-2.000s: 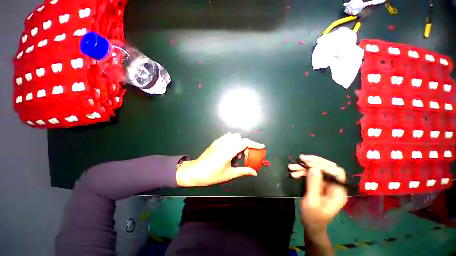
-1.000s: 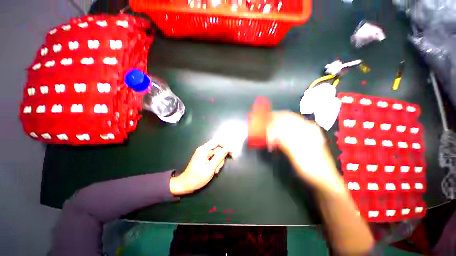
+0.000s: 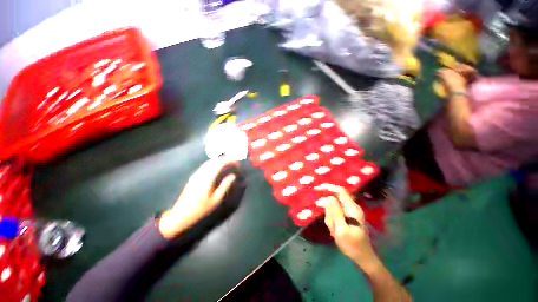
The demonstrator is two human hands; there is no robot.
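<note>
The red moulded sheet (image 3: pixel 304 154) with rows of white marks lies on the dark green tabletop, right of centre. My right hand (image 3: pixel 348 223) is at its near edge, fingertips over the sheet; a small dark thing shows between the fingers. Blur hides whether they grip the sheet. My left hand (image 3: pixel 197 197) is left of the sheet, thumb and fingers apart, with nothing visible in it. A crumpled white wad (image 3: pixel 227 143) lies at its fingertips. The picture is blurred.
A red basket (image 3: pixel 154 74) with red-and-white pieces stands at upper left. A sheet stack (image 3: pixel 17 259) and clear bottle (image 3: pixel 61 239) are at lower left. Beyond the wad lie yellow-handled pliers (image 3: pixel 224 118) and a yellow tool (image 3: pixel 285 88). Plastic bags (image 3: pixel 330 35) and a person (image 3: pixel 489 121) are at right.
The view has swung right, bringing the other person in. The small red piece by my right hand no longer shows there. My right hand has come to the sheet, my left hand near the wad.
</note>
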